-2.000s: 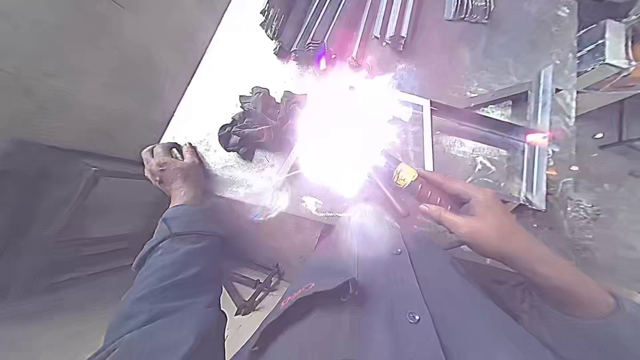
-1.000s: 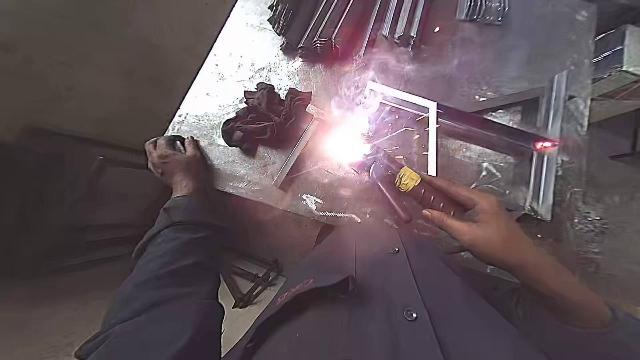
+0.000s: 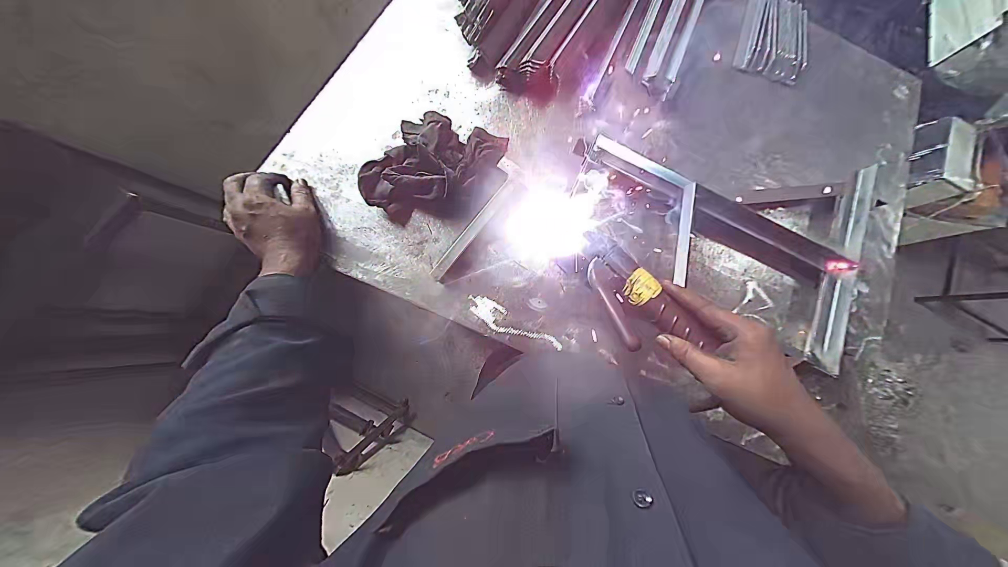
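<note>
My right hand (image 3: 736,354) grips a welding electrode holder (image 3: 669,311) with yellow tape round it, right of the middle. At its tip a bright arc throws sparks, and the glare hides the electrode and the joint. Just right of the arc lies an angled metal frame piece (image 3: 685,228); left of it is a short metal bar (image 3: 472,228). My left hand (image 3: 276,216) rests curled at the left edge of the metal table (image 3: 378,260), around a dark thing that I cannot make out. A crumpled dark cloth (image 3: 429,165) lies between that hand and the arc.
Bundles of metal bars (image 3: 543,39) lie at the table's far side, with a stack of short metal pieces (image 3: 773,39) to their right. A larger metal frame (image 3: 843,268) with a glowing red spot lies at the right. Below the table stands a dark metal frame (image 3: 374,433).
The arc's glare is smaller than two seconds ago, so the angled frame piece and the holder's front show more plainly. Both hands have stayed in about the same places.
</note>
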